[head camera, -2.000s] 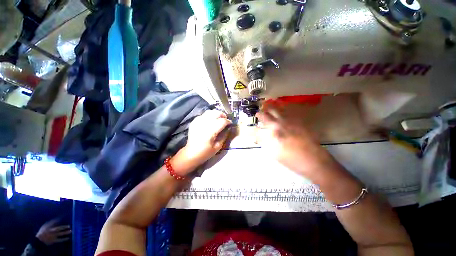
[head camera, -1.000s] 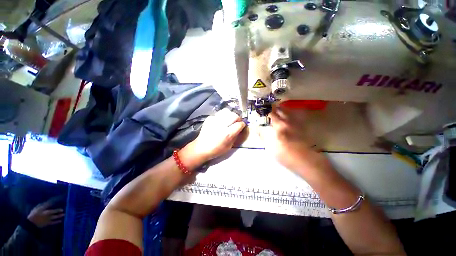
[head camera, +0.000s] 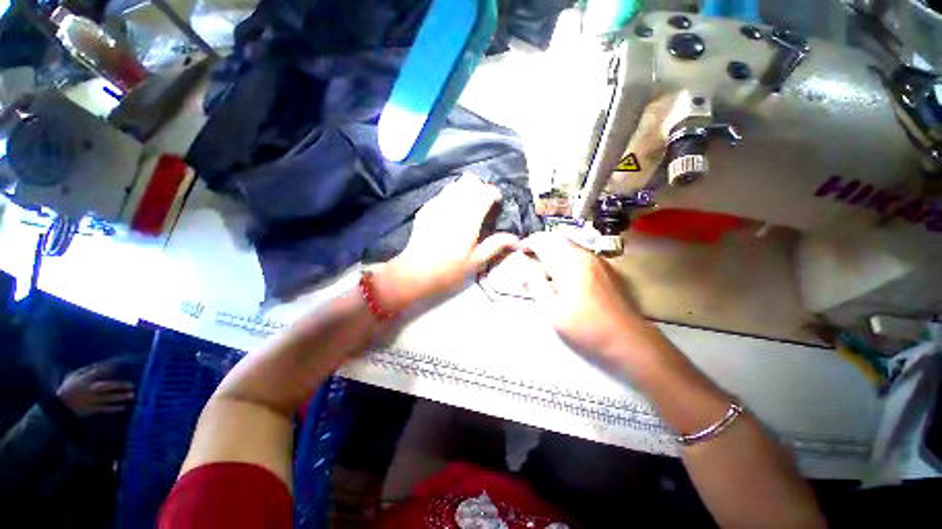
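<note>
A dark, slightly shiny garment piece (head camera: 341,186) lies bunched on the pale machine bed (head camera: 454,346), left of the needle area. My left hand (head camera: 460,240) holds the garment's right edge near the presser foot. My right hand (head camera: 568,284) is close beside it, fingertips near the left thumb and just in front of the presser foot (head camera: 611,244). The fingertips are washed out by glare; I cannot tell if the right fingers pinch cloth. The cream sewing machine head (head camera: 785,124) stands behind my right hand.
A blue lamp strip (head camera: 439,78) hangs above the cloth. A red pad (head camera: 692,224) lies under the machine arm. A neighbouring machine (head camera: 72,160) is at left. A blue crate (head camera: 170,413) and another person's hand (head camera: 96,390) are at lower left.
The view has shifted, so the machine sits further right. My right hand has moved left from beside the needle to meet my left hand in front of the presser foot.
</note>
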